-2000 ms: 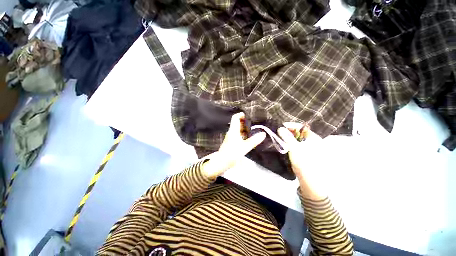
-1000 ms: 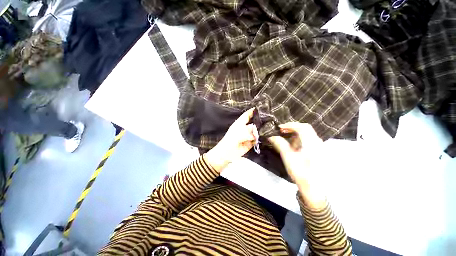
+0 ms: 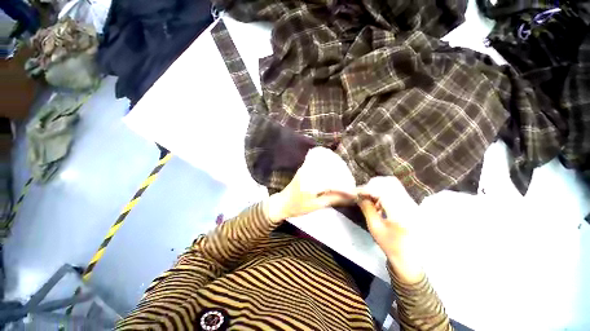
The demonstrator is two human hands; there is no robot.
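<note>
A brown plaid garment (image 3: 427, 116) with thin cream lines lies crumpled on the white table in front of me. Its smooth dark lining (image 3: 281, 145) shows in a rounded part at the left. My left hand (image 3: 317, 184) and my right hand (image 3: 388, 216) meet at the garment's near edge, fingertips together. They pinch the garment edge between them, and the exact spot is hidden by the fingers. The white strip or cord seen earlier does not show now. No tool can be made out.
A narrow plaid strap (image 3: 236, 64) sticks out at the upper left. More dark plaid garments (image 3: 540, 71) lie at the right. Dark clothing (image 3: 152, 42) and olive clothing (image 3: 52, 136) are heaped left. Yellow-black tape (image 3: 126, 216) marks the floor. The white table (image 3: 504, 258) has a near edge by my body.
The white strip between my hands has gone out of sight. My fingertips have come together. The view has shifted, so the garment appears farther right. A passing foot at the left has gone.
</note>
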